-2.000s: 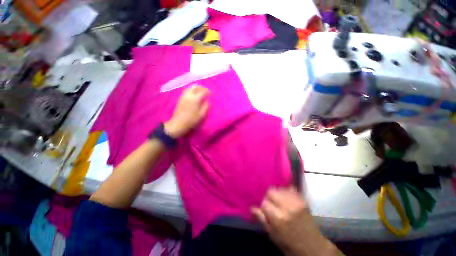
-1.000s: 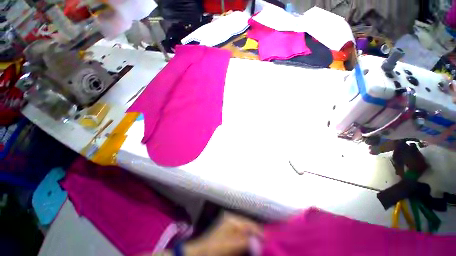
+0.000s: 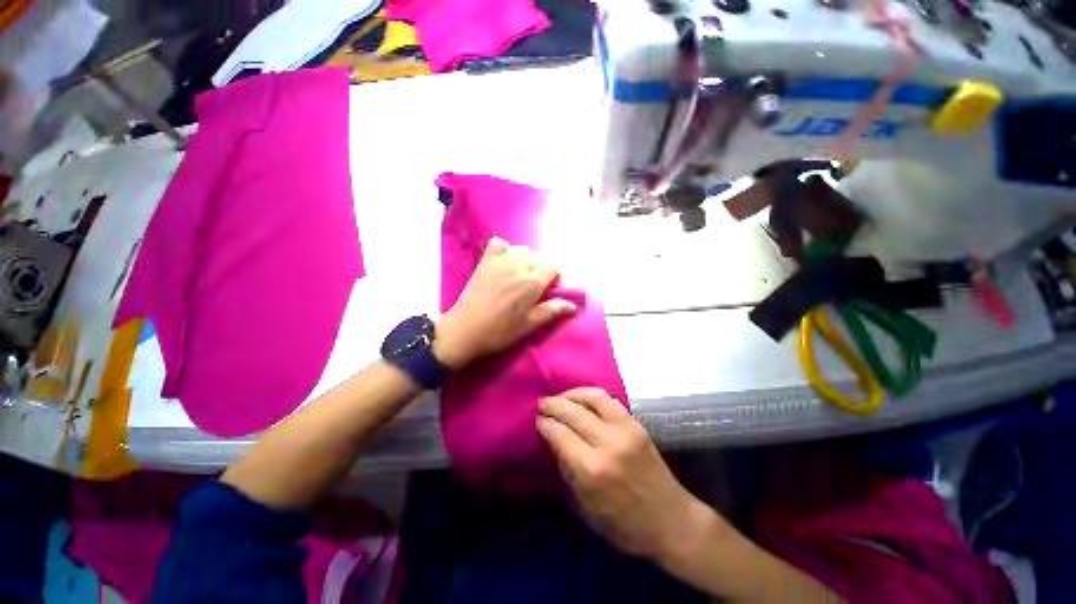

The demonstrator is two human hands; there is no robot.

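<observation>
A magenta garment panel [image 3: 490, 419] lies in front of me, partly on the white table and hanging over its front edge. My left hand [image 3: 507, 295], with a dark watch on the wrist, presses and grips a fold of it. My right hand [image 3: 596, 454] pinches the panel nearer the table edge. A small dark piece shows at the panel's upper left corner. The sewing machine's needle area [image 3: 643, 201] is to the right of the panel, not touching it.
Another magenta panel [image 3: 266, 260] lies flat at left. Right of the needle are dark strip scraps [image 3: 826, 283], a yellow loop [image 3: 840, 366] and a green loop [image 3: 891, 348]. Cut pieces [image 3: 466, 26] lie at the back. Magenta cloth [image 3: 873, 531] hangs below the table at right.
The panel held low at the front edge a second ago now lies on the table left of the needle. Both hands are on it. The view has shifted toward the machine.
</observation>
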